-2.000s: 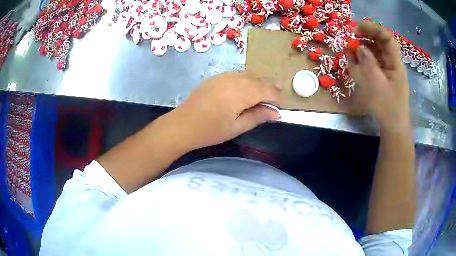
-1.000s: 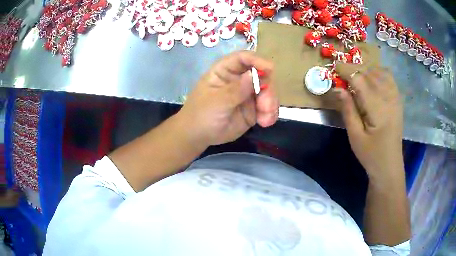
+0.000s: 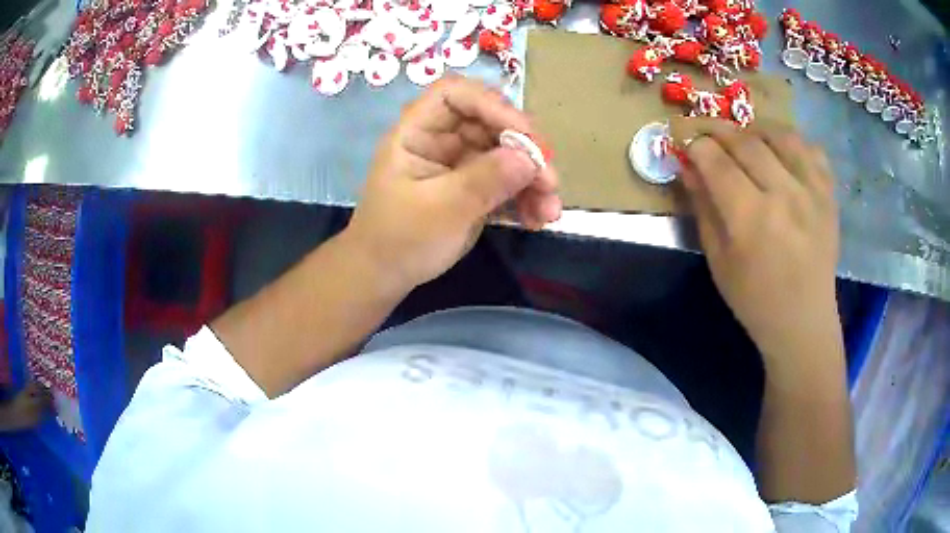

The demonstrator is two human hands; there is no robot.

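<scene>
My left hand [image 3: 438, 177] holds a white base disc [image 3: 523, 147] on edge between thumb and fingers, above the table's front edge. My right hand [image 3: 760, 198] is over the cardboard mat [image 3: 583, 115], its fingertips on a small red-and-white figure [image 3: 673, 152] at the round white dish [image 3: 650, 154]. The figure's thin limbs are over the dish; the fingers hide the rest of it.
A heap of base discs [image 3: 365, 36] lies left of the mat. Figure bodies [image 3: 682, 52] are heaped behind and on the mat. More figure parts [image 3: 130, 52] lie far left. Rowed figures on bases [image 3: 854, 78] lie at right. A blue crate [image 3: 94, 292] stands below left.
My right hand has come from the figure heap down to the dish with a figure. My left hand has raised its disc from the table edge and since turned it slightly.
</scene>
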